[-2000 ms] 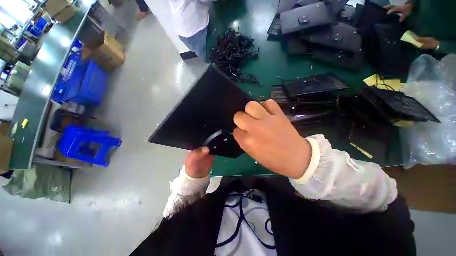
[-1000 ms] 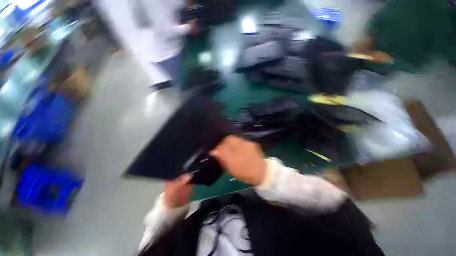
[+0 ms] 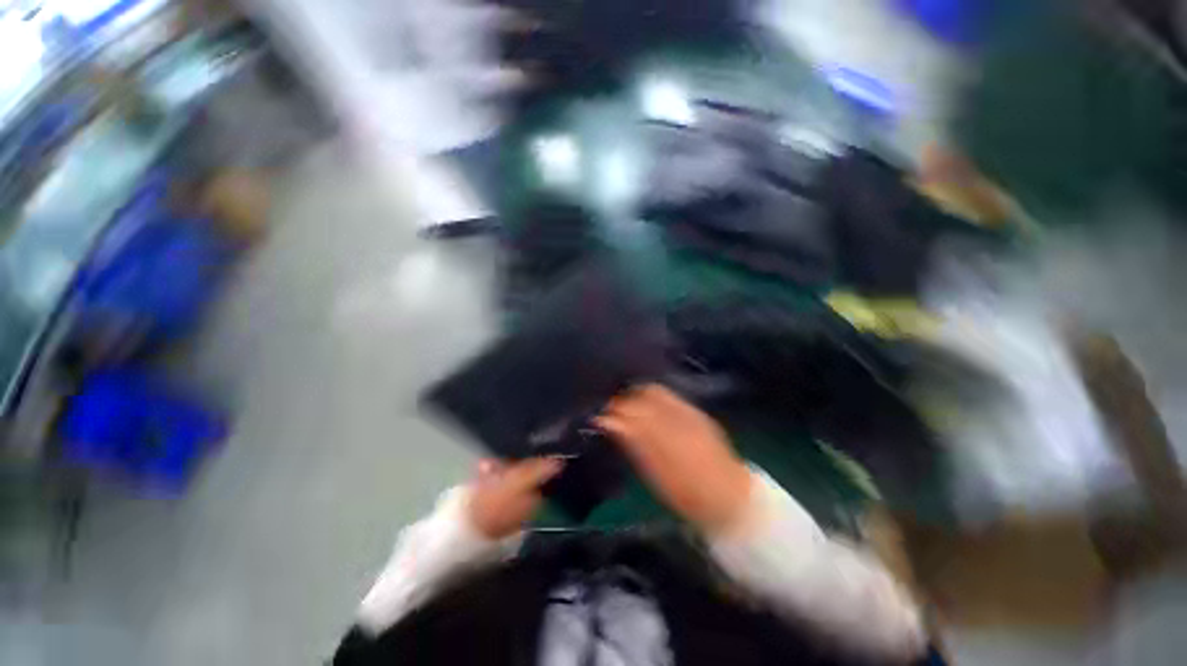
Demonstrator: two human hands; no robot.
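Note:
The frame is strongly blurred. A flat black back panel (image 3: 540, 371) is held tilted in front of me, over the near left edge of the green table. My left hand (image 3: 508, 494) grips its near lower edge. My right hand (image 3: 683, 455) is on its right side, with the fingertips on the panel near a dark part with a pale streak. Whether a lead is in my fingers cannot be told.
Dark panels (image 3: 742, 182) are piled mid-table, with more black pieces nearer me. Yellow slips (image 3: 885, 315) and a clear plastic bag (image 3: 1028, 416) lie at the right, above a brown carton (image 3: 1028, 566). A person in white stands at upper left; another person's hand (image 3: 961, 185) shows at right. A blue stool (image 3: 143, 429) is at left.
The camera view has swung and is more blurred than two seconds ago. Both hands still hold the panel, which appears flatter and more foreshortened, with my hands closer together.

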